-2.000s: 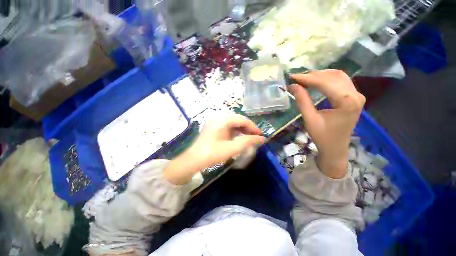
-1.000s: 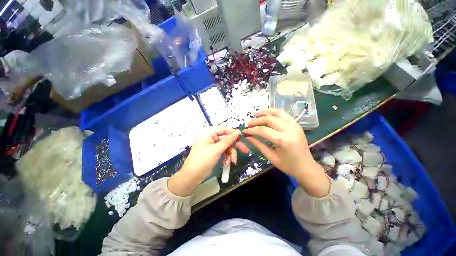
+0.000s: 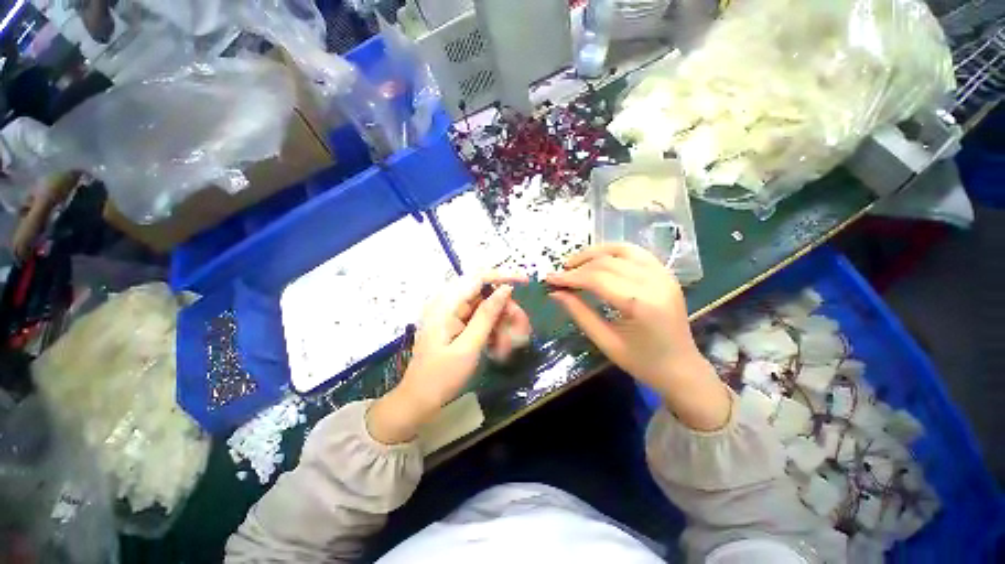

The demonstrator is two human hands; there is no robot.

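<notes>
My left hand (image 3: 450, 336) is over the front of the dark green bench, thumb and forefinger pinched together on something too small to make out. My right hand (image 3: 630, 314) is just to its right, fingertips pinched at a tiny dark part that I cannot identify. The two sets of fingertips nearly meet. A cream flat block (image 3: 451, 425) lies at the bench edge below my left hand. Small shiny bits (image 3: 554, 375) lie on the bench between and below my hands. The white tray (image 3: 350, 303) of tiny pieces is left of my hands.
A small blue bin (image 3: 228, 364) holds metal pins. White caps (image 3: 265, 438) lie below it. A white heap (image 3: 542, 229), red-and-dark parts (image 3: 540, 149) and a clear plastic box (image 3: 648, 209) are beyond my hands. Bagged cream squares (image 3: 771, 99) are at upper right. A blue crate (image 3: 829, 413) holds finished units.
Two seconds ago my right hand was at the clear box with a slim part; it has come beside my left hand. The white piece under my left fingers one second ago no longer shows.
</notes>
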